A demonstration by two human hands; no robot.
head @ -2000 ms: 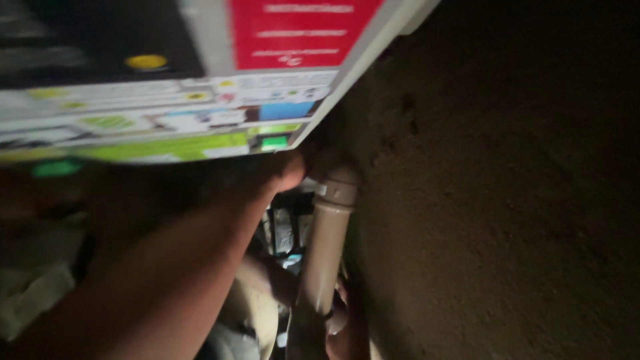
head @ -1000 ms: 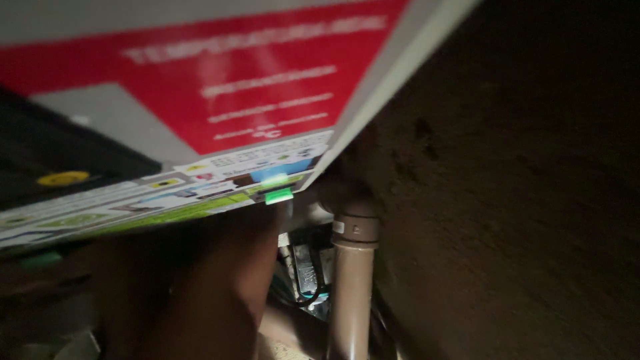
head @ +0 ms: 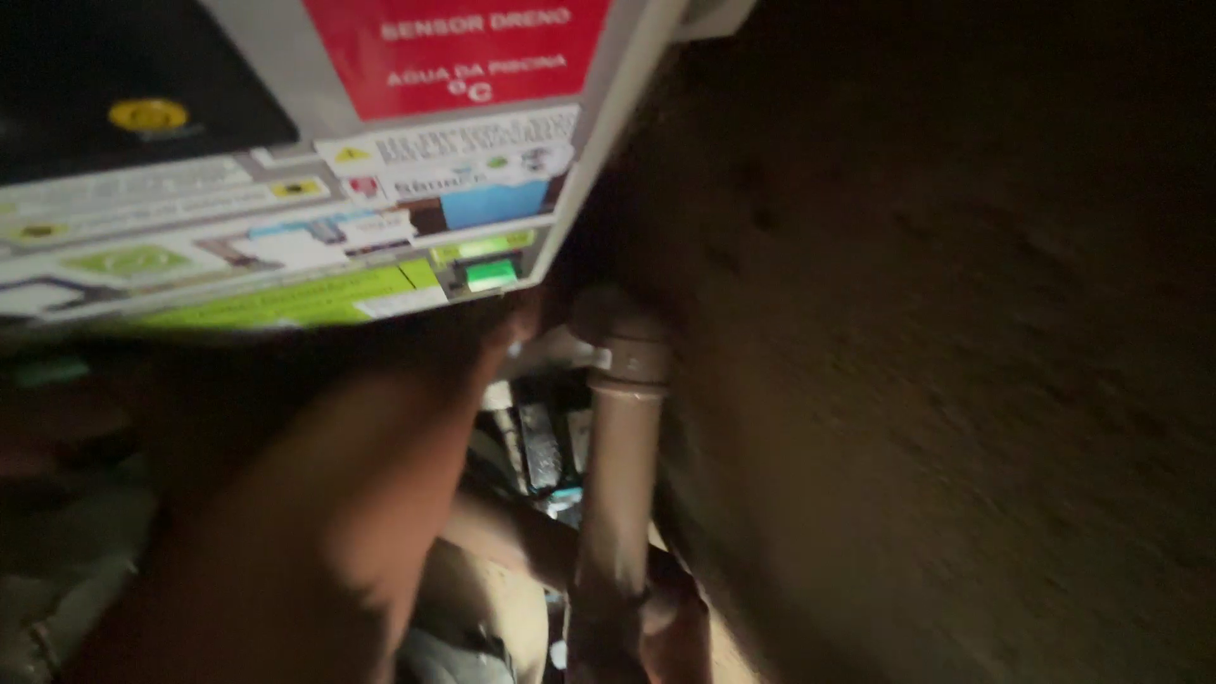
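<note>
A forearm, seemingly my left, rises from the lower left; the end of my left hand (head: 521,323) shows dimly below the panel's corner, beside the elbow fitting (head: 632,361) of a brown plastic pipe (head: 622,475). Most of that hand is in shadow, so its grip is hidden. Lower down, a dark hand, seemingly my right hand (head: 670,617), lies around the lower part of the pipe, partly cut off by the frame. A second forearm (head: 508,537) passes behind the pipe; whether it belongs to this hand is unclear.
A metal-edged equipment panel (head: 617,114) with red, white and green labels overhangs the upper left. A rough dark wall (head: 931,380) fills the right side. Behind the pipe are dim, small parts (head: 541,446). Pale cloth or a bag (head: 76,570) lies at lower left.
The view has shifted since one second ago, and the hand at the lower pipe shows again. The upper forearm's hand still appears near the pipe's elbow.
</note>
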